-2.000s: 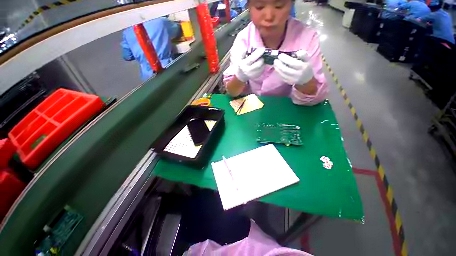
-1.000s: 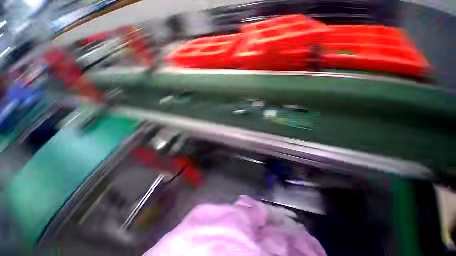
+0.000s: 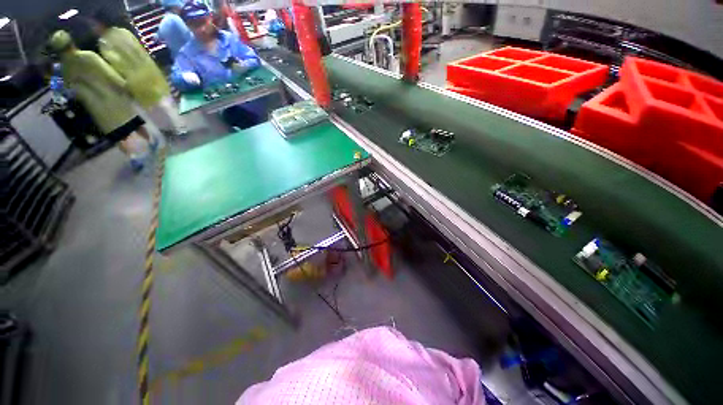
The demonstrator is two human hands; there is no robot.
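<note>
Green circuit boards lie spaced along the dark green conveyor belt point(image 3: 483, 162) on the right. The nearest circuit board point(image 3: 630, 281) has white and yellow connectors at its near end. Another circuit board point(image 3: 533, 204) lies just beyond it, and a smaller-looking one point(image 3: 428, 141) farther up the belt. Neither my left hand nor my right hand is in the picture. Only pink clothing of mine shows at the bottom edge.
Red divided trays point(image 3: 529, 75) stand across the belt. A green-matted table point(image 3: 254, 174) on the left bears a stack of boards or packs point(image 3: 300, 119) at its far corner. A person in blue point(image 3: 212, 59) sits beyond. People in yellow-green point(image 3: 91, 83) stand at far left.
The view has swung away from the coworker in pink and the tray table, past a blurred belt, to the belt's other direction. Another table and several boards on the belt now show.
</note>
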